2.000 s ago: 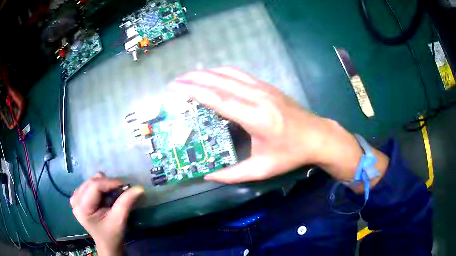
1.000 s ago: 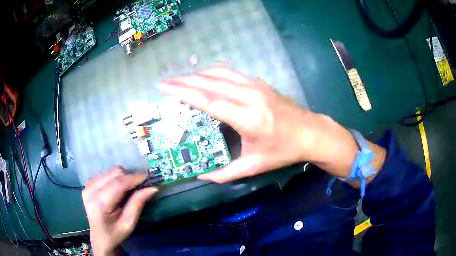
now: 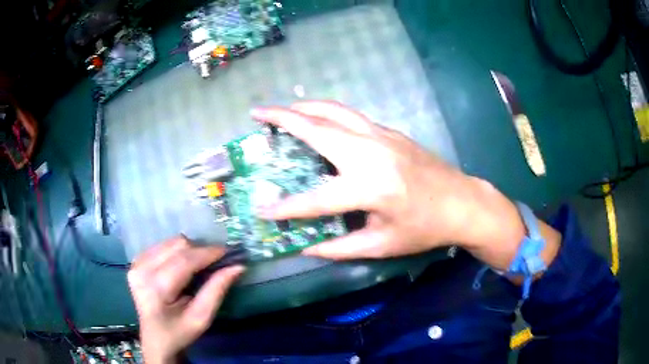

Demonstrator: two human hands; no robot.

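Note:
A green circuit board (image 3: 285,181) lies on the pale foam mat (image 3: 160,128), with orange and metal connectors on its left edge. My right hand (image 3: 388,188) grips the board by its right side, one finger lying over its face and the thumb at the near edge. A light blue strap is on my right wrist. My left hand (image 3: 185,288) pinches a black plug (image 3: 220,259) at the board's near left corner. The fingers partly hide the plug, so its seating cannot be told. The frame is somewhat blurred.
Two more boards lie at the back, one on the mat's far edge (image 3: 235,30) and one left of it (image 3: 124,62). A thin rod (image 3: 98,170) lies left of the mat. A knife (image 3: 523,131) lies on the right. Cables run along the left; more board parts (image 3: 107,353) show below.
My left hand has moved right to the board's corner with the black plug. A finger of my right hand has come down across the board's face. The whole view has shifted slightly.

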